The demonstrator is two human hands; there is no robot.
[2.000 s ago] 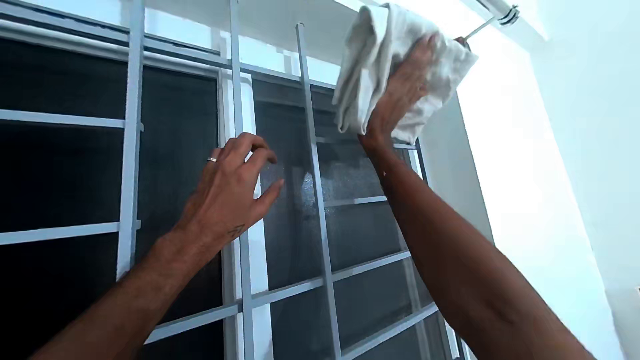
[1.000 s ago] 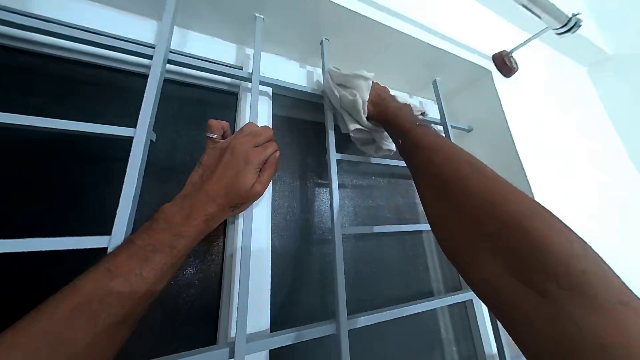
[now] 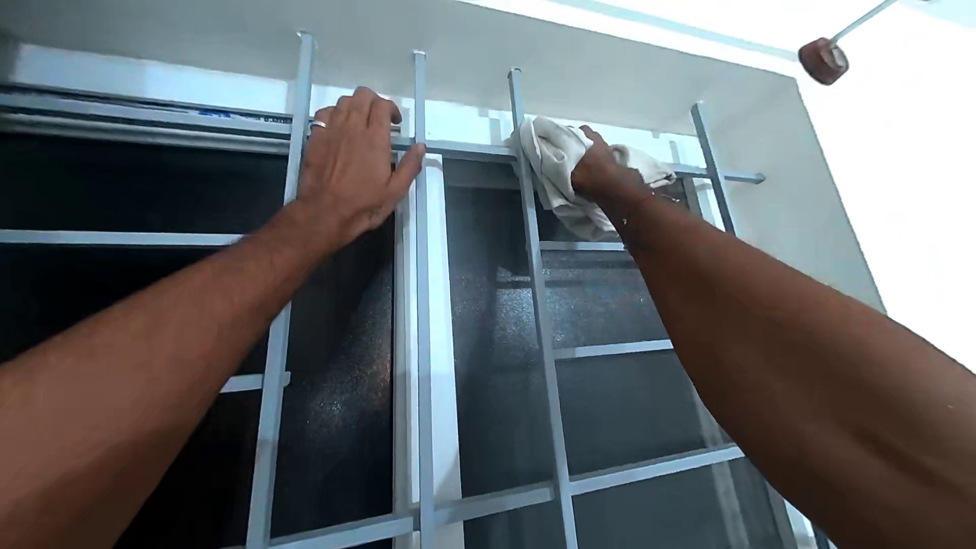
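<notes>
My right hand (image 3: 606,171) grips a bunched white cloth (image 3: 557,156) against the top horizontal bar (image 3: 473,149) of a grey metal window grille, just right of a vertical bar (image 3: 537,290). Part of the cloth hangs below the hand. Higher on the left, my left hand (image 3: 354,152), with a ring on one finger, rests at the top bar between two vertical bars, its thumb by the right one. Its fingers look bent over the bar, but the grip underneath is hidden. Behind the grille are dark window panes (image 3: 496,343) in a white frame (image 3: 444,328).
A pale window recess (image 3: 610,84) surrounds the grille above and at the right. A reddish-brown knob (image 3: 823,61) on a thin rod juts in at the upper right. Lower crossbars (image 3: 656,469) span the panes.
My right hand and the cloth have come down from above the grille, at the upper right, onto its top bar. My left hand has moved up to the top bar.
</notes>
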